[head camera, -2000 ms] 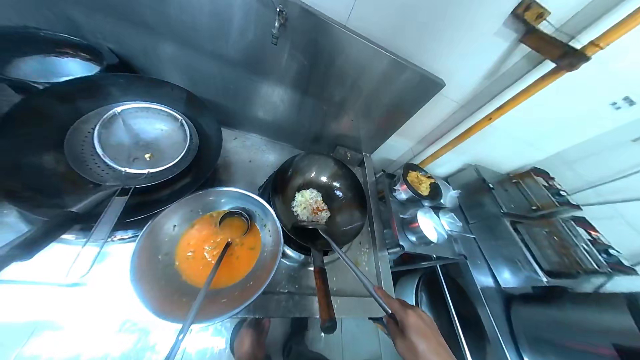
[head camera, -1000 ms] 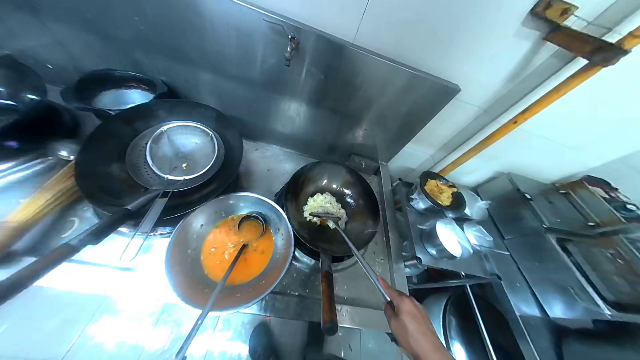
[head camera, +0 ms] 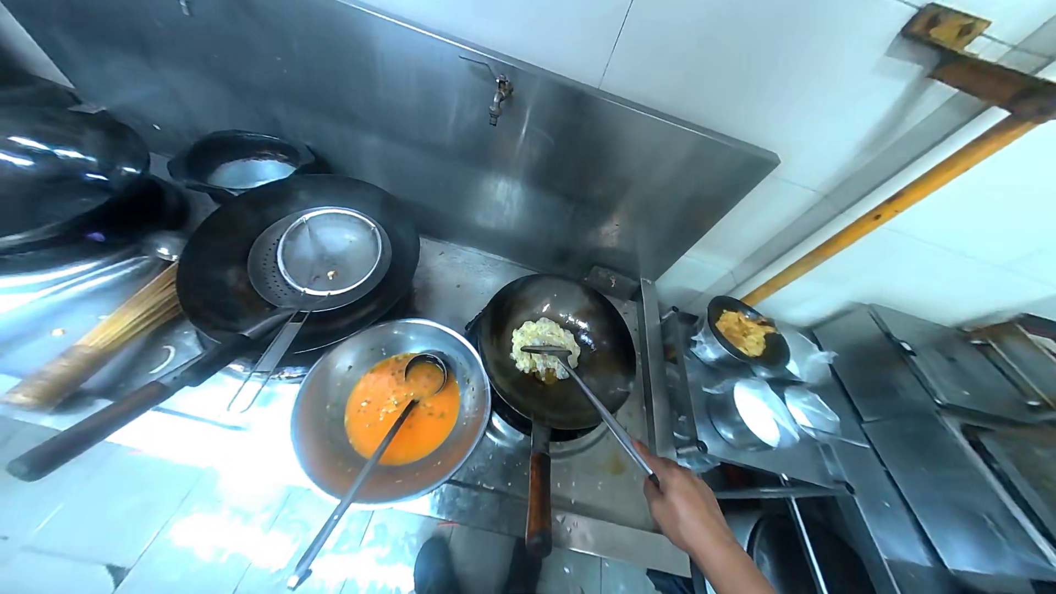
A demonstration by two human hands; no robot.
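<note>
My right hand (head camera: pixel 678 501) grips the long handle of a metal ladle (head camera: pixel 606 412). The ladle's head touches pale, chopped food (head camera: pixel 540 338) in a dark wok (head camera: pixel 606 330) on the stove. The wok's wooden handle (head camera: pixel 539 495) points down toward me, and no hand is on it. Left of the wok stands a wide metal bowl (head camera: pixel 318 412) of orange liquid (head camera: pixel 371 417), likely beaten egg. A second ladle (head camera: pixel 355 487) rests in it, its handle over the bowl's near edge. My left hand is not in view.
A wire strainer (head camera: pixel 330 252) and a perforated skimmer lie over a big black wok (head camera: pixel 214 272) at left, beside a bamboo brush (head camera: pixel 99 346). A steel splashback (head camera: pixel 528 181) with a tap (head camera: pixel 499 95) stands behind. At right are a bowl of yellow food (head camera: pixel 742 330) and metal containers (head camera: pixel 747 412).
The ladle in my right hand has moved within the wok. The food looked reddish in part two seconds ago and is now pale yellow and more gathered. The view has shifted left.
</note>
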